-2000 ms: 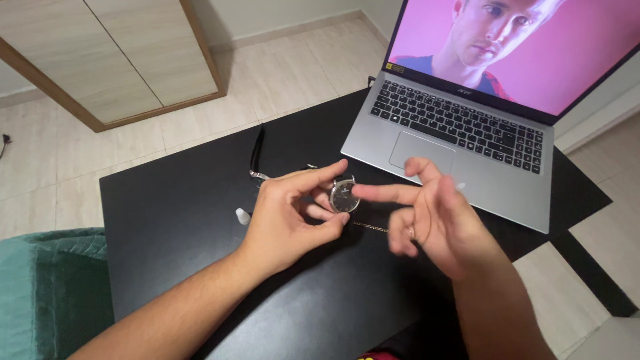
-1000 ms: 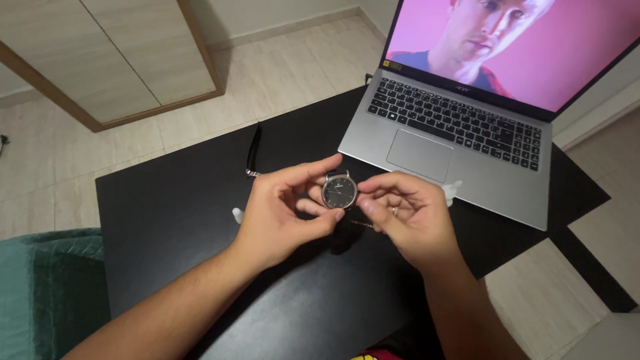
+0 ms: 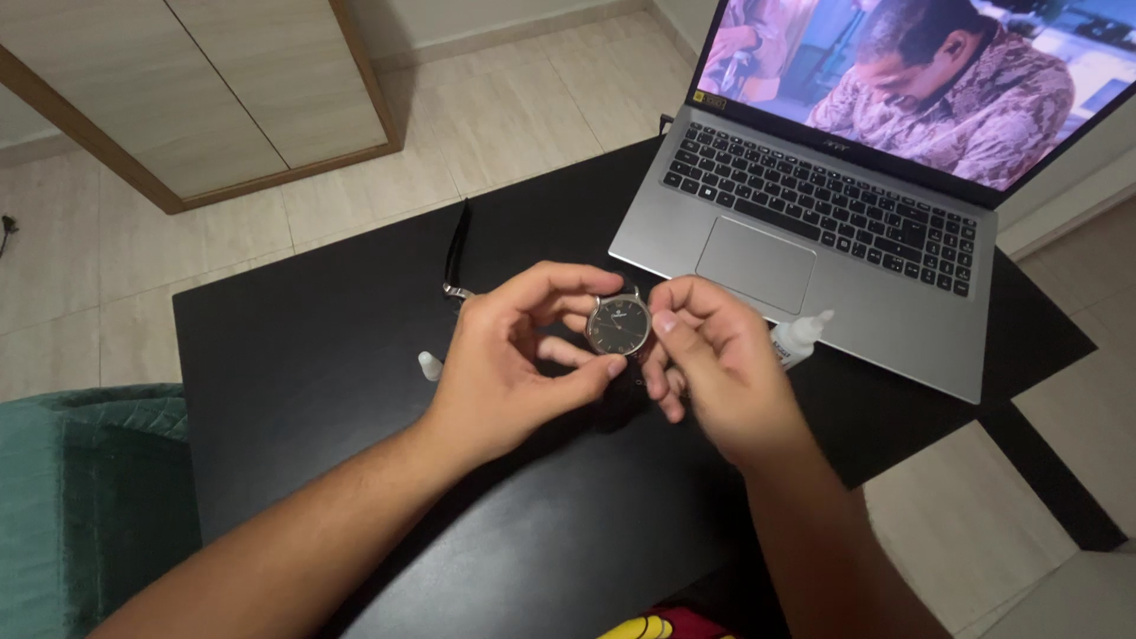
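Observation:
A wristwatch with a black dial and silver case (image 3: 619, 325) is held face up between the thumb and fingers of my left hand (image 3: 524, 355). The thumb and index finger of my right hand (image 3: 719, 355) are pinched at the right side of the case, by the crown. Part of a dark strap shows above the case; the rest of it is hidden by my hands. A white dropper bottle (image 3: 799, 337) stands out from behind my right hand, near the laptop's front edge. Left of my left hand, a small white cap (image 3: 429, 366) lies on the black table (image 3: 355, 426).
An open silver laptop (image 3: 661, 222) takes up the table's back right. A black strap with a metal end (image 3: 457, 248) lies behind my left hand. A green quilted seat (image 3: 98, 497) stands at the left, and a wooden cabinet (image 3: 213, 98) beyond the table.
My right hand, its index finger stretched to the watch dial two seconds ago, has moved to the side of the case and pinches there. My left hand keeps its hold. The laptop's picture has changed.

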